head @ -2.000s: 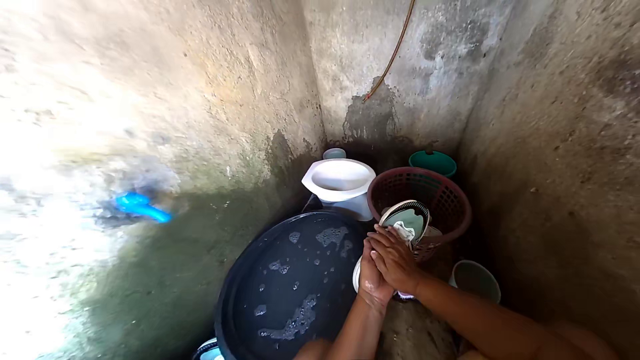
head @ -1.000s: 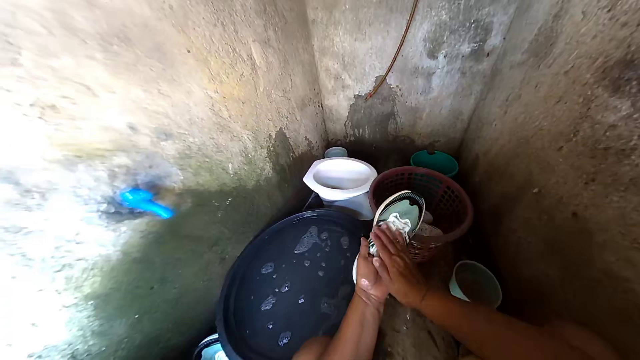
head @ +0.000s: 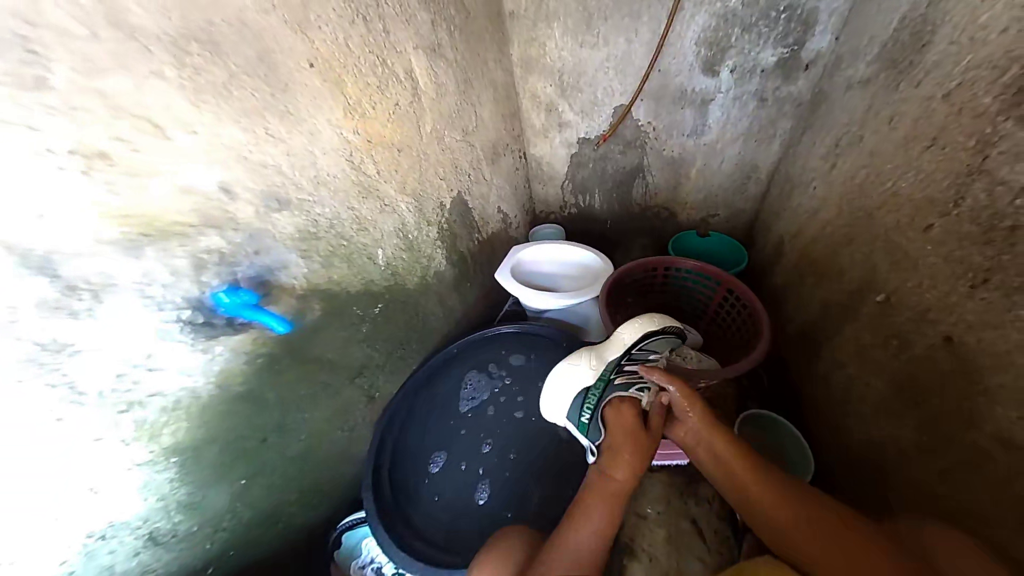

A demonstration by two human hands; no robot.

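Note:
A green-grey running shoe (head: 612,376) with a thick white sole and lettering on its side lies tilted on its side over the right rim of a black round tub. My left hand (head: 628,436) reaches into the shoe's ankle opening and holds it from there. My right hand (head: 676,404) touches the laces, fingers along the tongue side; whether it grips them is unclear. Under my hands a pink brush-like thing (head: 670,454) shows in part. The black tub (head: 480,512) holds water with patches of suds.
Behind stand a white plastic basin (head: 552,300), a maroon perforated basket (head: 764,328) and a green bowl (head: 708,248). A pale container (head: 776,444) sits right of my forearm. Another shoe (head: 364,552) is at the tub's lower left. A blue tap (head: 252,308) juts from the left wall; a hose (head: 640,84) hangs behind.
The shoe has turned from facing me upright to lying sideways, its white sole now toward the left. My hands have come apart; the left is now inside the shoe's opening.

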